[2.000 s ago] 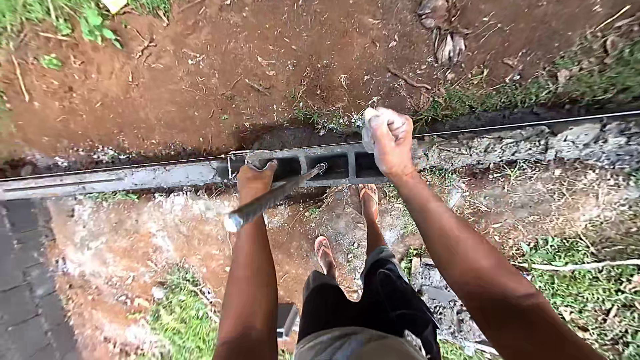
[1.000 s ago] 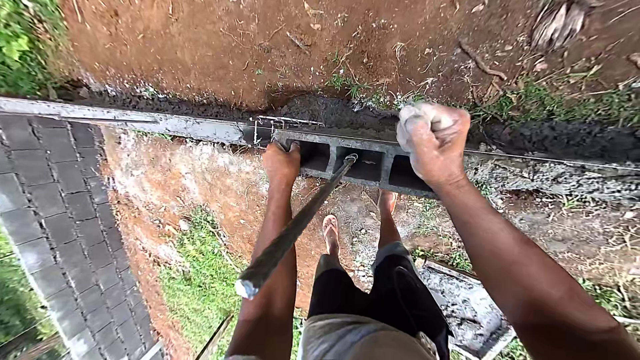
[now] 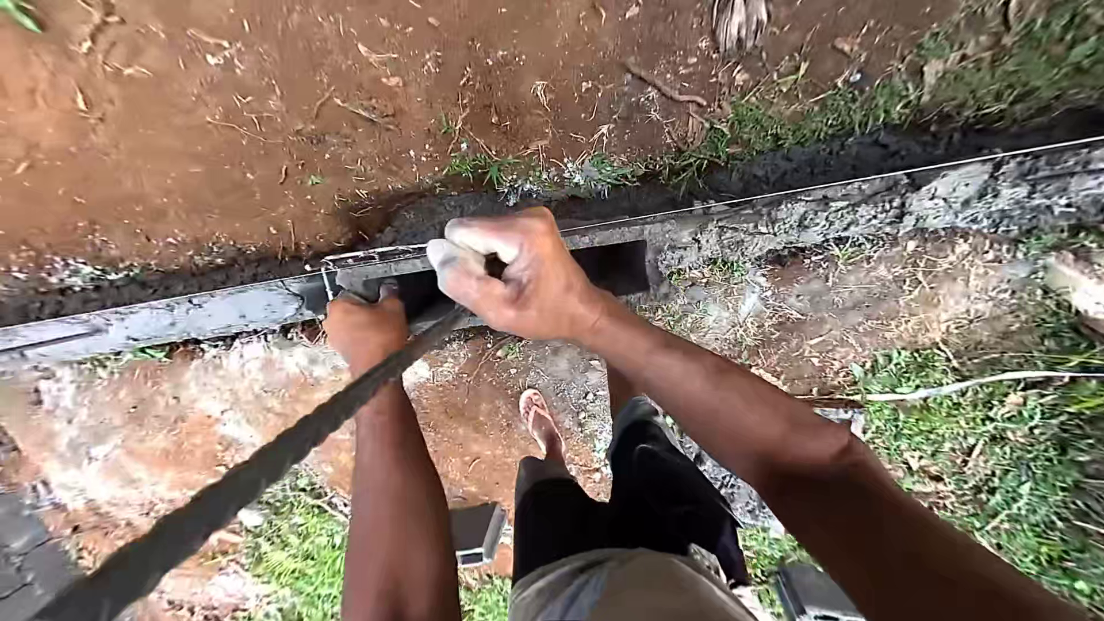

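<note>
A hollow concrete block [image 3: 651, 259] lies in line with a low, mortar-covered wall [image 3: 776, 220], its dark cells facing up. My left hand [image 3: 366, 328] grips the block's left end, thumb over the rim at a cell. Above the block's middle, my right hand [image 3: 517, 272] is curled like a fist; whether anything is inside it cannot be told. A ribbed steel bar [image 3: 259, 466] rises from near the block and slants to the lower left, passing in front of my left forearm. Its lower end is hidden behind my right hand. A taut string [image 3: 828, 187] runs along the wall's far edge.
Red soil [image 3: 216, 155] borders the far side, with grass tufts. On the near side are my sandalled foot [image 3: 542, 423], a grey block [image 3: 477, 533] on the ground, a pale cable or stick [image 3: 975, 385] in the grass, and dark paving [image 3: 30, 552] at lower left.
My right hand has moved left from the block's right end to above its middle, beside the bar. My left hand has stayed at the left end.
</note>
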